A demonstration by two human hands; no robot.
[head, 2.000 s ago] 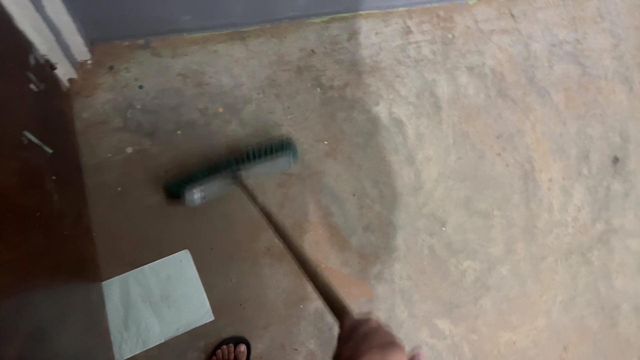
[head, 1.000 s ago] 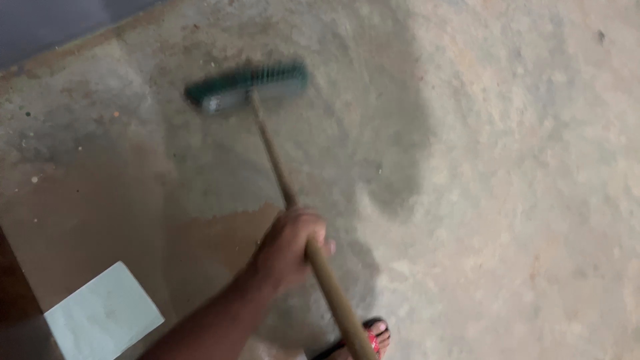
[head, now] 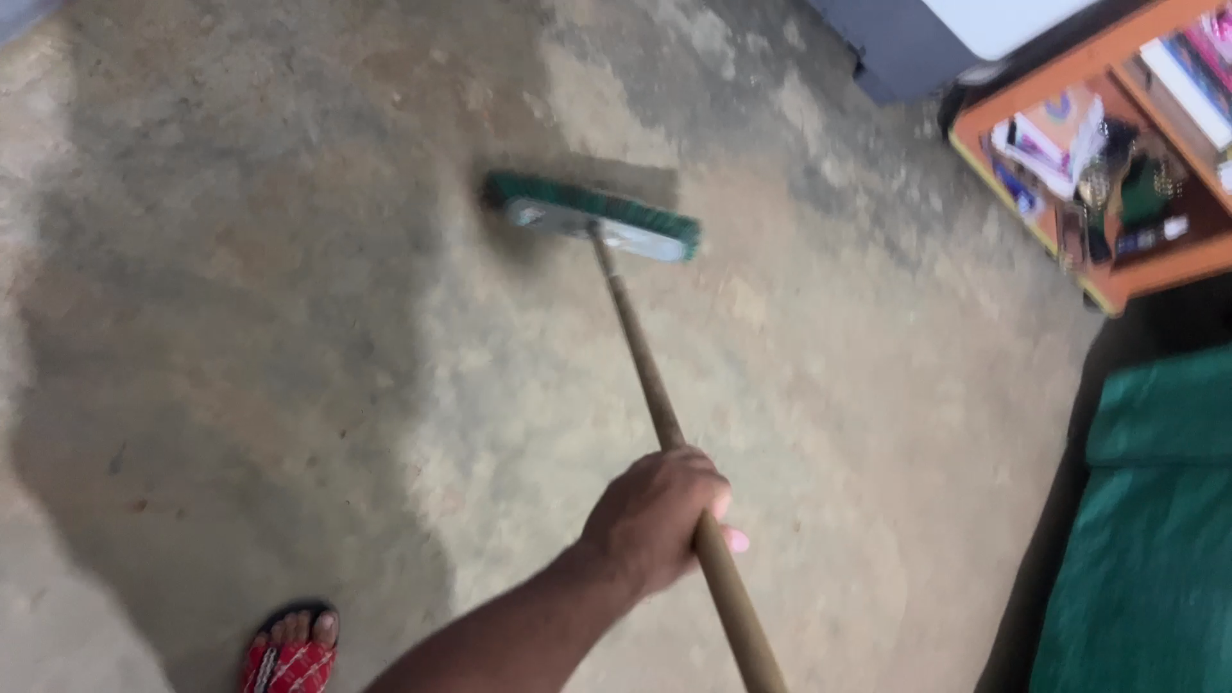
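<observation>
My left hand (head: 664,515) is wrapped around the wooden handle (head: 647,380) of a push broom, with the forearm coming in from the bottom edge. The handle slants up and slightly left to the broom head (head: 597,217), which has green bristles and a pale plastic back. That head is over the concrete floor (head: 818,433), slightly blurred; whether the bristles touch the floor cannot be told. The lower end of the handle runs out of the bottom edge. My right hand is out of view.
A foot in a red-strapped sandal (head: 294,654) stands at the lower left. An orange shelf unit (head: 1169,269) with assorted items is at the upper right, beside a grey and white object (head: 895,43). Green fabric (head: 1145,539) lies along the right edge. A shadow covers floor at left.
The view has swung strongly, bringing in the shelf and green fabric while the pale sheet left view. My left hand, only partly visible two seconds ago, still grips the handle; the broom head is over another floor patch.
</observation>
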